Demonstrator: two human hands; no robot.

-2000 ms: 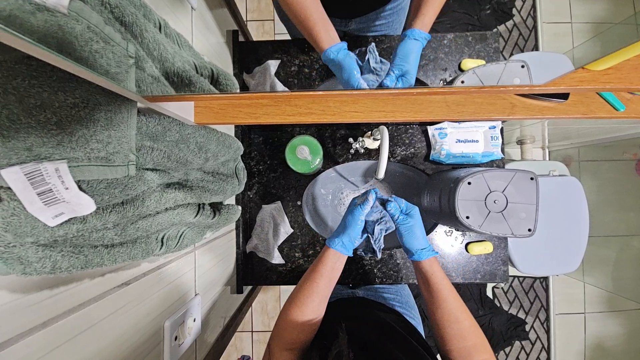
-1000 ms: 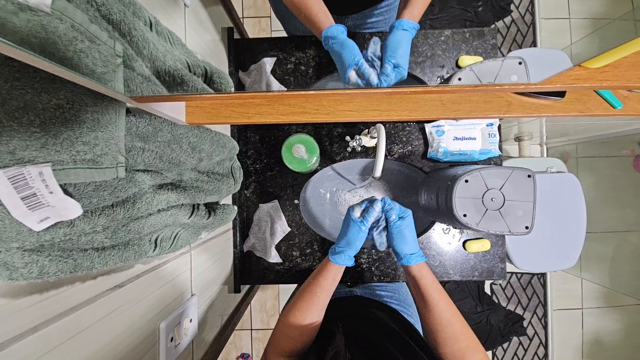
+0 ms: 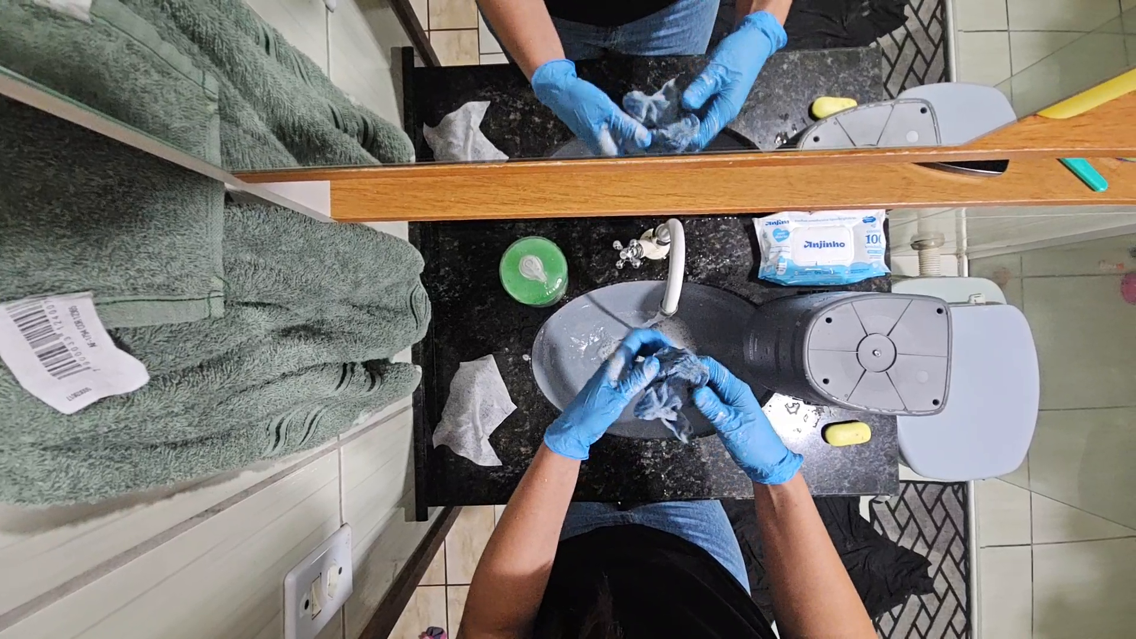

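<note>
A wet, crumpled blue-grey cloth (image 3: 667,390) hangs between my two hands, over the grey oval sink basin (image 3: 568,342). My left hand (image 3: 612,390), in a blue disposable glove with some suds on it, grips the cloth's left side. On the right, my right hand (image 3: 744,422), gloved alike, has its fingertips against the cloth's edge; its fingers are partly hidden, so its hold is unclear. The white curved faucet spout (image 3: 674,266) ends just above my left hand. The mirror above shows both gloves and the cloth.
On the black granite counter (image 3: 568,475) are a green soap dispenser (image 3: 533,272), a white wipe (image 3: 475,410), a wipes pack (image 3: 822,248) and a yellow soap bar (image 3: 847,433). A grey plastic bin (image 3: 874,353) lies across the basin's right side. Green towels (image 3: 311,355) hang at left.
My hands have moved apart, and the cloth, bunched between them a second ago, now shows more openly. The objects on the counter have stayed in place.
</note>
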